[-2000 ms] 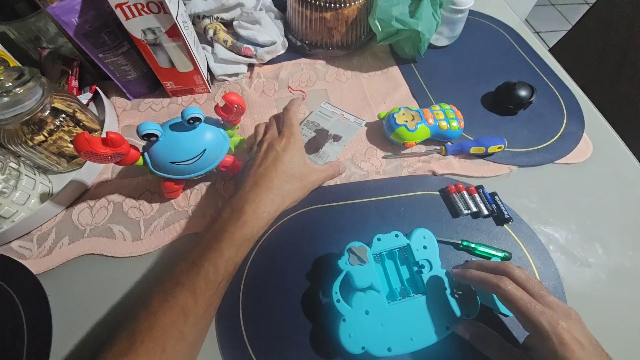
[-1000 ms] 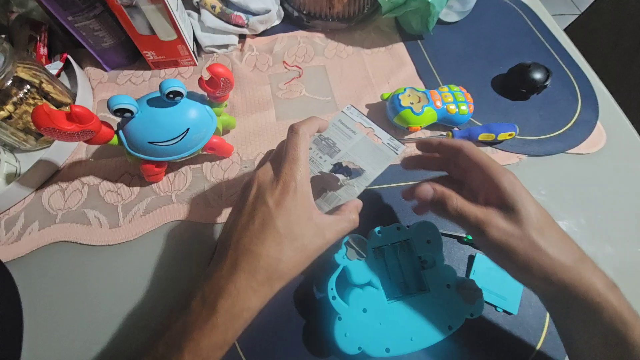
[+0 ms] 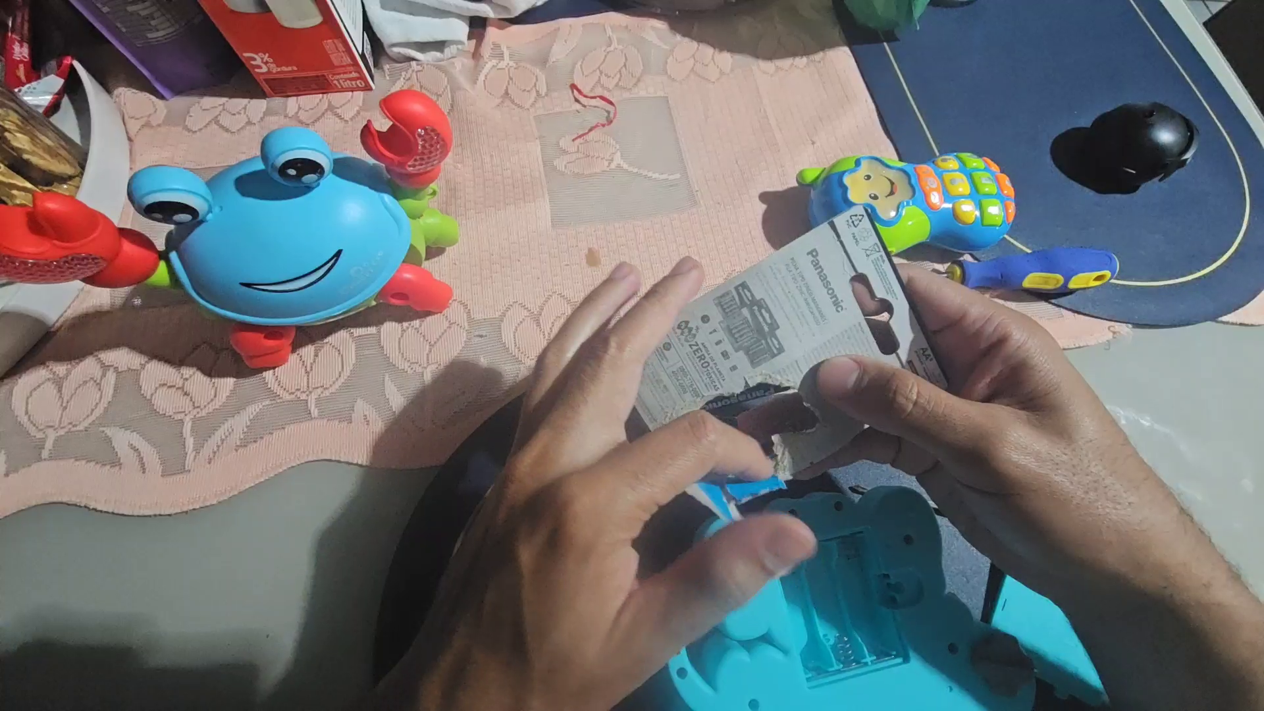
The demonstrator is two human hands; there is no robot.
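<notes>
My right hand (image 3: 973, 425) grips a Panasonic battery blister card (image 3: 736, 331) by its hanging-hole end, thumb on top. The card's printed back is torn near the middle. My left hand (image 3: 612, 513) is at the card's lower left edge, its fingers spread around it; a torn blue-and-white flap (image 3: 736, 492) shows by the index finger. Whether this hand grips the flap is unclear. Below both hands lies a turquoise plastic toy housing (image 3: 839, 602) with its battery compartment (image 3: 847, 617) uncovered. A turquoise cover (image 3: 1047, 632) lies at its right, partly hidden by my right wrist.
A blue crab toy (image 3: 291, 242) with red claws stands on the pink lace cloth (image 3: 494, 395) at left. Beyond my right hand are a toy phone (image 3: 913, 202), a blue-and-yellow screwdriver (image 3: 1037, 270) and a black round object (image 3: 1136, 143). A red carton (image 3: 296, 49) stands at the back.
The card was on the cloth by my left hand, then was lifted in that hand. My right hand has come from beside the turquoise toy and now holds the card. The view has moved closer.
</notes>
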